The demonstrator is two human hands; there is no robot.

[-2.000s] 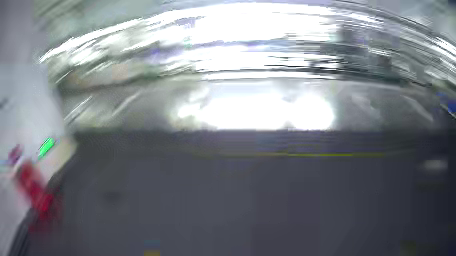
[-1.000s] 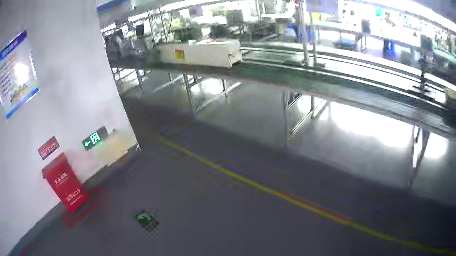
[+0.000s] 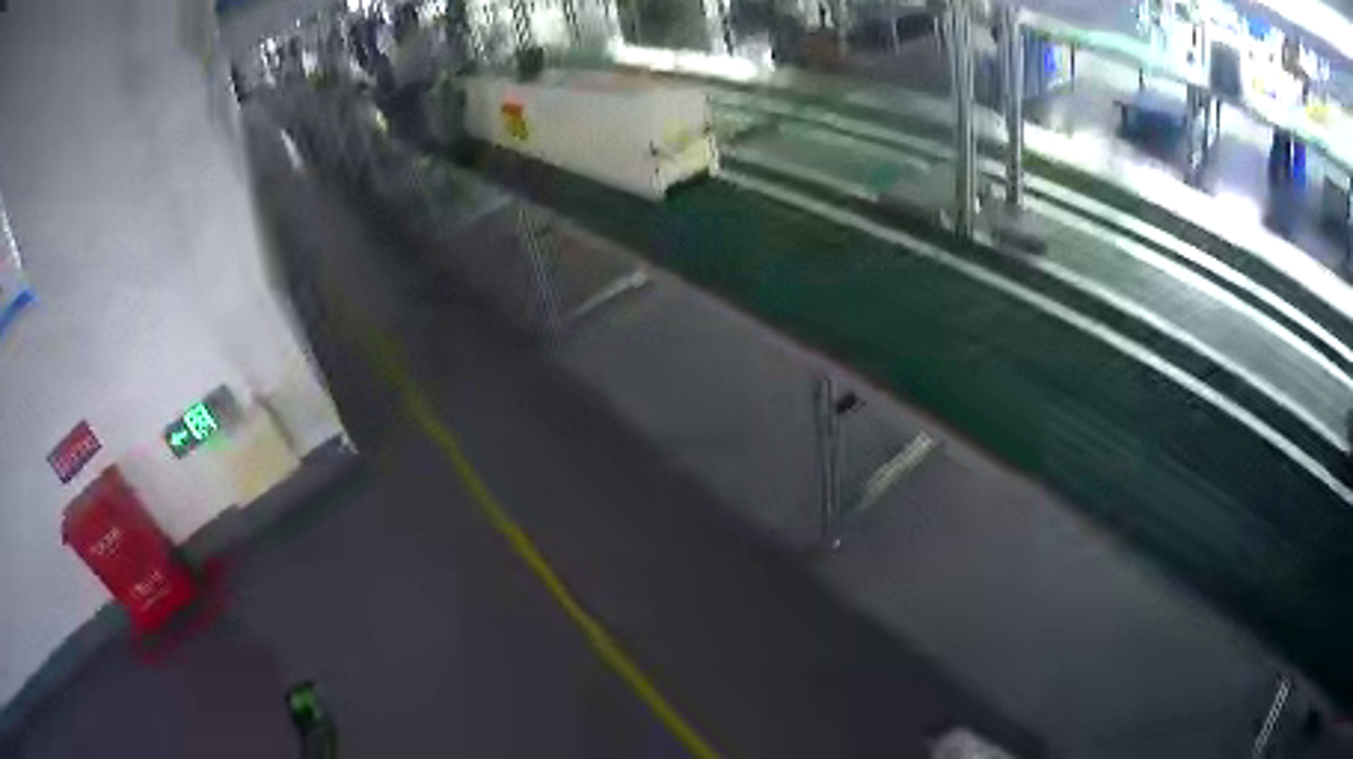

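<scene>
Neither of my hands can be made out. The green conveyor belt (image 3: pixel 890 326) with white edge strips runs diagonally from the upper left to the right edge, on metal legs. A long white box (image 3: pixel 594 126) with a red and yellow label lies on its far left part. A small pale blurred shape (image 3: pixel 968 743) is cut off by the bottom edge, right of the middle; I cannot tell what it is.
A yellow line (image 3: pixel 512 534) runs along the grey floor beside the conveyor. At left are a white wall (image 3: pixel 149 223), a red box (image 3: pixel 131 552) at its foot and a green lit exit sign (image 3: pixel 193 426). Metal posts (image 3: pixel 965 126) rise from the conveyor line.
The blurred view has steadied. Since one second ago, the conveyor has come closer and fills more of the right side. The wall and red box have shifted left, and the pale shape has appeared below.
</scene>
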